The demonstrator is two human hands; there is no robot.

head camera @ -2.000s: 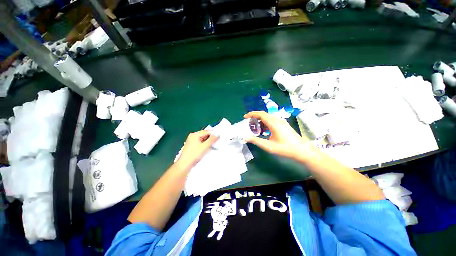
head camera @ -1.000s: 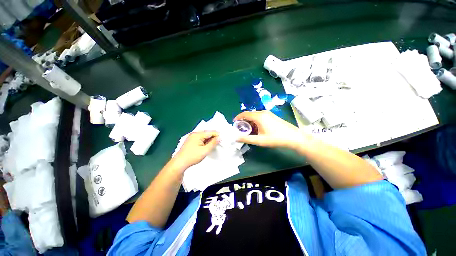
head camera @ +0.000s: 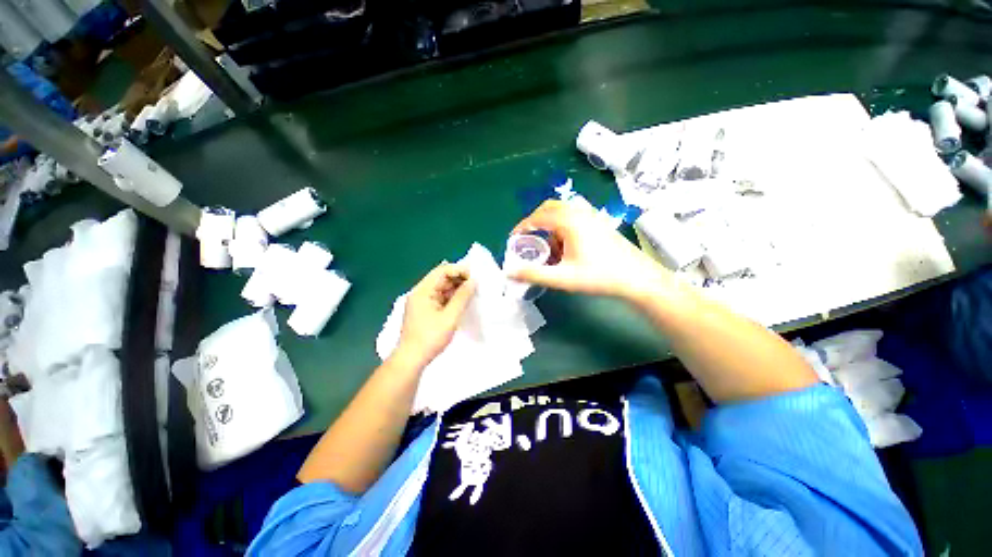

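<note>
My right hand (head camera: pixel 577 256) holds a white cylindrical unit (head camera: pixel 530 250) with its round, dark-centred end turned up toward me. My left hand (head camera: pixel 437 310) is just left of it, fingers bent, pinching the edge of a white foam sleeve (head camera: pixel 479 272). A fanned stack of flat white sleeves (head camera: pixel 468 359) lies on the green bench under and in front of my hands. Blue and white film pieces (head camera: pixel 617 211) lie just beyond my right hand, partly hidden by it.
More cylindrical units (head camera: pixel 292 212) and white pieces lie at left, beside a printed poly bag (head camera: pixel 234 390). Black trays of wrapped units (head camera: pixel 76 316) stand at far left. A pale board (head camera: pixel 805 218) with small fittings (head camera: pixel 680 234) is at right. Cylinders (head camera: pixel 944 125) lie at far right.
The view has shifted. The unit in my right hand has turned from lying sideways to showing its round end. My left hand has risen slightly since the last earlier frame.
</note>
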